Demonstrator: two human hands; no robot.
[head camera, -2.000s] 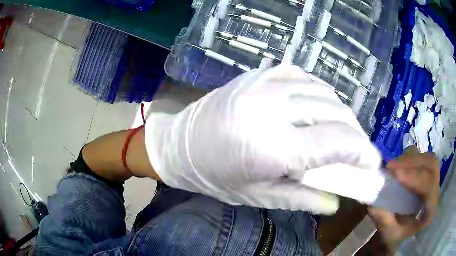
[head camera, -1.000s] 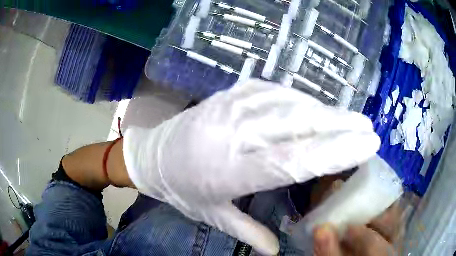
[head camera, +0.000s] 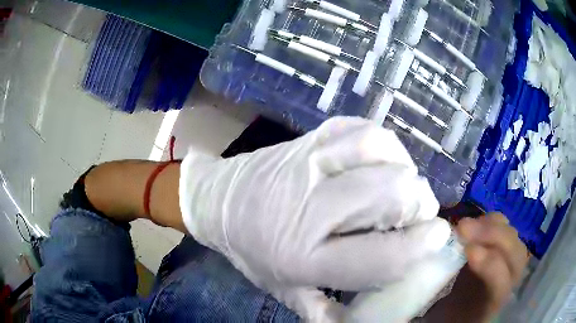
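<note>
A smooth white housing (head camera: 410, 284) is held over my lap, low in the view. My left hand (head camera: 316, 214), in a thin white glove, is closed on it from the left, with the fingers curled. My right hand (head camera: 496, 262), bare and blurred, is at the housing's upper right end with its fingers on it. The gloved hand hides part of the housing, and its lower end runs towards the bottom edge of the picture.
A clear blister tray (head camera: 230, 85) with white rods and padded strips lies beyond my hands. A blue ribbed tray (head camera: 499, 189) with small white pieces (head camera: 537, 161) is at the right. A ribbed blue stack (head camera: 120, 63) stands below the green bench edge (head camera: 158, 25).
My gloved hand was open and flat over the housing; its fingers are now curled and its thumb is at the housing. My bare hand has moved up to the housing's right end.
</note>
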